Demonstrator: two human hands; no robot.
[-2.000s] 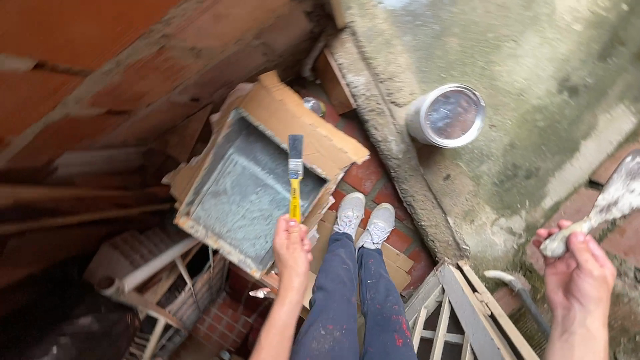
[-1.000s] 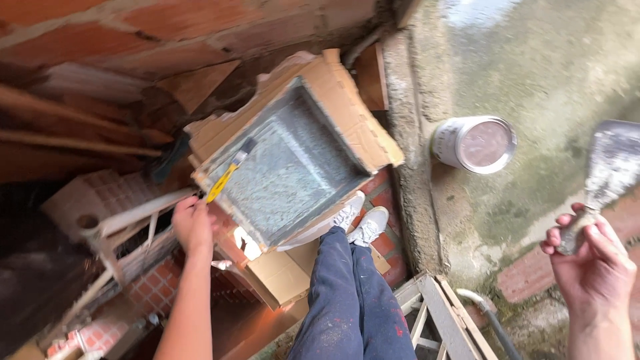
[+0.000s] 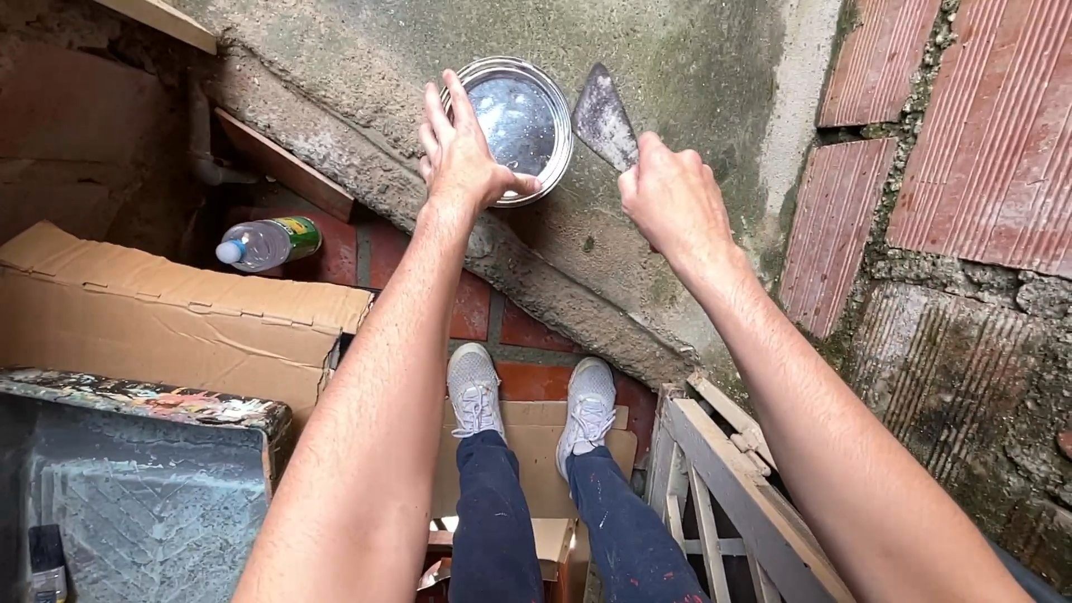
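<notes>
A round metal paint can point(image 3: 523, 126) with a shiny lid stands on the concrete ledge. My left hand point(image 3: 465, 151) rests on its left side, fingers spread over the rim and thumb at the lower edge. My right hand point(image 3: 674, 193) grips a trowel-like scraper by its handle, which the fist hides. The scraper's pointed, paint-stained blade point(image 3: 605, 121) reaches up and left, close to the can's right rim. At the lower left, a paintbrush point(image 3: 48, 563) lies in a paint tray point(image 3: 151, 494) coated in grey-blue paint.
A plastic bottle point(image 3: 270, 243) lies on the red tiles, beside a cardboard box point(image 3: 167, 314). The rough concrete ledge point(image 3: 553, 289) runs diagonally past my shoes. A wooden frame point(image 3: 745, 511) leans at the lower right, below a hollow-brick wall point(image 3: 971, 142).
My left hand has let go of the yellow-handled brush and moved to the can. My right hand has brought the scraper beside the can. The view has shifted strongly.
</notes>
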